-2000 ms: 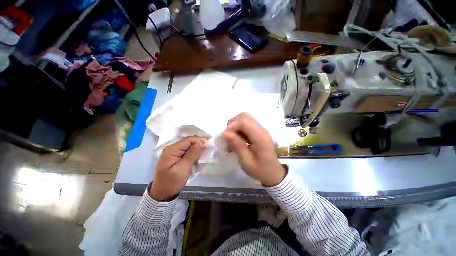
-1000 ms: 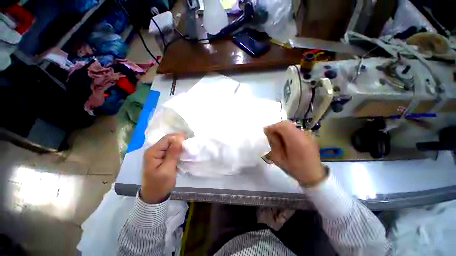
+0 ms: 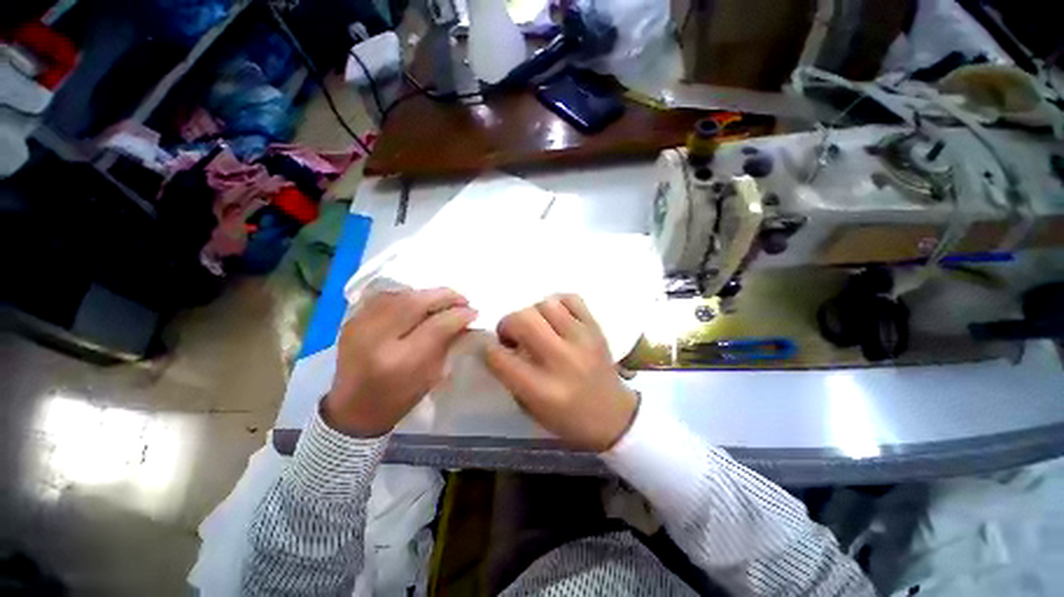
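Note:
A white garment piece [image 3: 513, 251] lies spread on the table left of the sewing machine's needle area, so bright that its folds barely show. My left hand [image 3: 400, 350] pinches the cloth's near edge between thumb and fingers. My right hand [image 3: 562, 371] is close beside it on the right, fingers curled on the same edge. A small dark tip shows by the right palm; what it is cannot be told. The sewing machine head [image 3: 712, 222] stands right of the cloth, and blue-handled snips or tweezers [image 3: 753, 349] lie below its needle area.
The white table has a grey front edge [image 3: 747, 464] and a blue tape strip [image 3: 336, 286] at left. A brown wooden surface [image 3: 467, 134] with a dark phone-like object [image 3: 581, 99] is behind. Coloured cloth heaps [image 3: 251, 192] lie at far left, and white cloth [image 3: 239, 525] hangs below the table.
Since one second ago, my right hand has moved left from near the needle area to beside my left hand. The cloth's near part is gathered less, and the blue-handled tool is more visible.

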